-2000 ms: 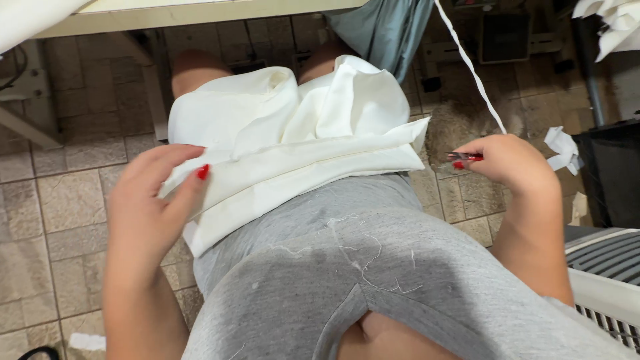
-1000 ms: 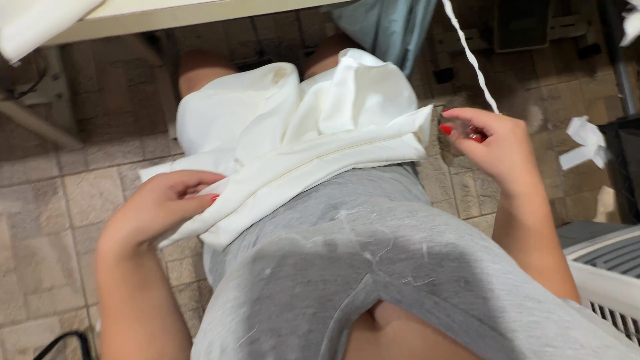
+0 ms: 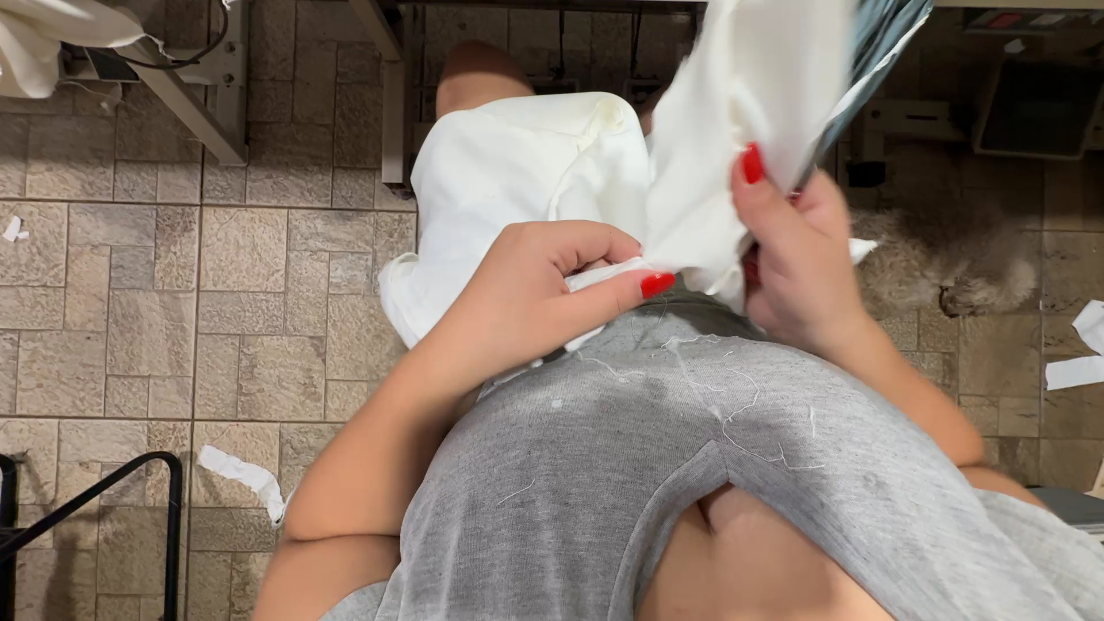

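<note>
White fabric (image 3: 517,164) lies over my lap, with one part lifted and blurred toward the top of the view. My left hand (image 3: 569,285) pinches a folded edge of it between thumb and fingers at the middle. Just to the right, my right hand (image 3: 789,250) grips the raised part of the same fabric, thumb on top. A dark thing shows partly behind the right fingers; what it is cannot be told. Loose white threads (image 3: 742,405) cling to the grey shirt below the hands.
Table legs (image 3: 392,112) stand beyond my knees, and blue-grey cloth (image 3: 871,78) hangs at upper right. A black tubular frame (image 3: 168,517) is at lower left. White scraps (image 3: 241,474) lie on the tiled floor. A furry animal (image 3: 957,250) seems to lie at right.
My right hand has moved inward from the fabric's right end and lifted part of the cloth. My left hand has come toward the middle. The view has shifted.
</note>
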